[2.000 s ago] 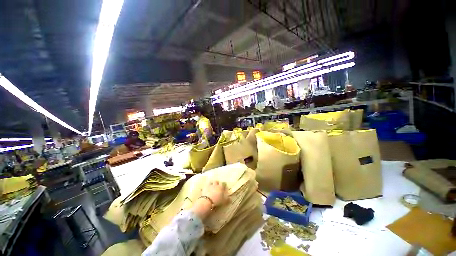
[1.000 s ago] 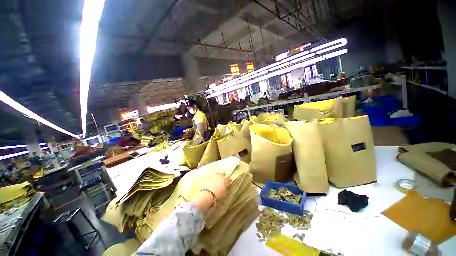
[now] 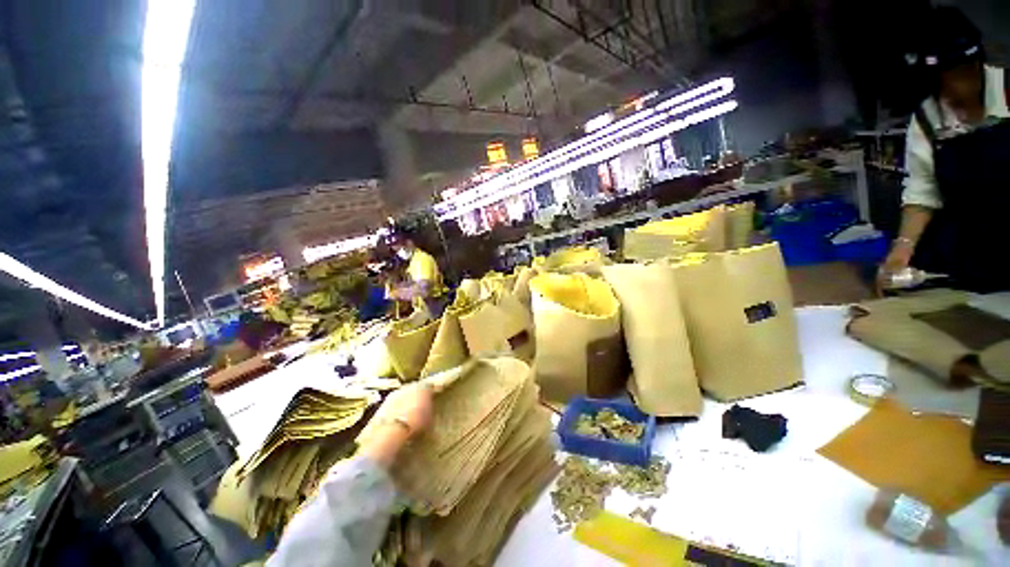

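Note:
My left hand [image 3: 401, 425] grips the left edge of the upper khaki panels [image 3: 471, 426] on a thick, uneven stack; its fingertips are partly hidden. More panels with yellow edges [image 3: 316, 426] lie fanned to its left. A blue tray [image 3: 607, 433] holds small dull-gold fittings, and a loose heap of fittings [image 3: 581, 491] lies in front of it. A yellow strip with a dark bar [image 3: 631, 540] lies at the bottom edge. My right hand is not visible; a blurred brownish shape at the right edge is unclear.
Part-made khaki bags [image 3: 731, 327] stand behind the tray. A black crumpled lump [image 3: 754, 426], a tape roll [image 3: 871, 388], an orange sheet [image 3: 903, 454] and a labelled bottle [image 3: 908, 517] lie at right. A person in a dark apron [image 3: 969, 177] stands across the table.
My left hand has moved left across the stack to the panels' left edge. The view has swung right, and the person in the apron has come into view, holding something small.

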